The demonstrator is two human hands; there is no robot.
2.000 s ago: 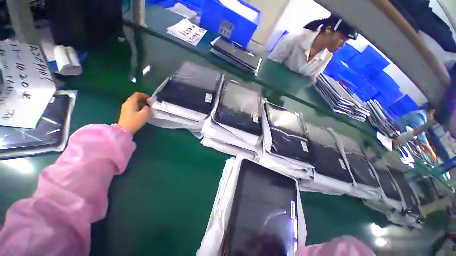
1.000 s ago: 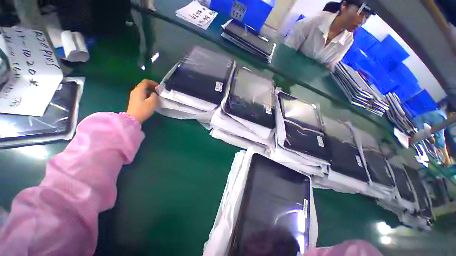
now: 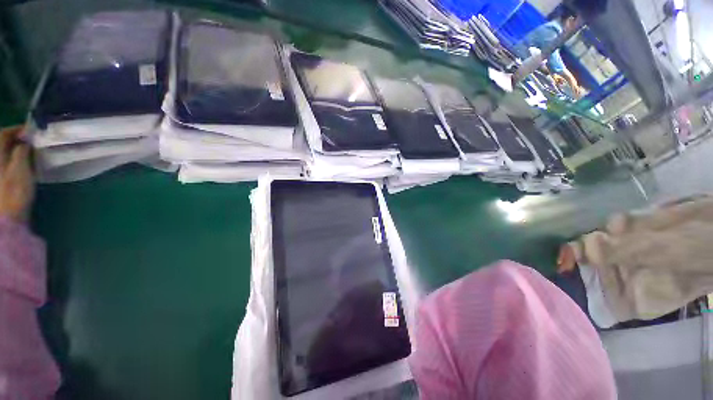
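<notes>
A tablet (image 3: 332, 273) with a dark glossy screen lies in front of me on a whitish protective sleeve (image 3: 254, 312). It has a narrow barcode label (image 3: 377, 230) and a larger white label with red print (image 3: 390, 309). My left hand (image 3: 16, 176) is at the left picture edge, blurred and partly cut off. Its fingers are at the left corner of the leftmost stack of sleeved tablets (image 3: 102, 78); whether they grip it is unclear. Only my right pink sleeve (image 3: 508, 336) shows, beside the tablet's lower right; my right hand is out of view.
Several stacks of sleeved tablets (image 3: 234, 144) stand in a row behind the tablet on the green mat (image 3: 148, 289). A person's arm in a beige sleeve (image 3: 649, 262) reaches in from the right. Further stacks (image 3: 426, 23) and blue bins (image 3: 477, 8) are at the back.
The view has turned right and down. The near tablet and row of stacks now sit further left; the handwritten sign and person in white are out of view. My left hand remains at the leftmost stack.
</notes>
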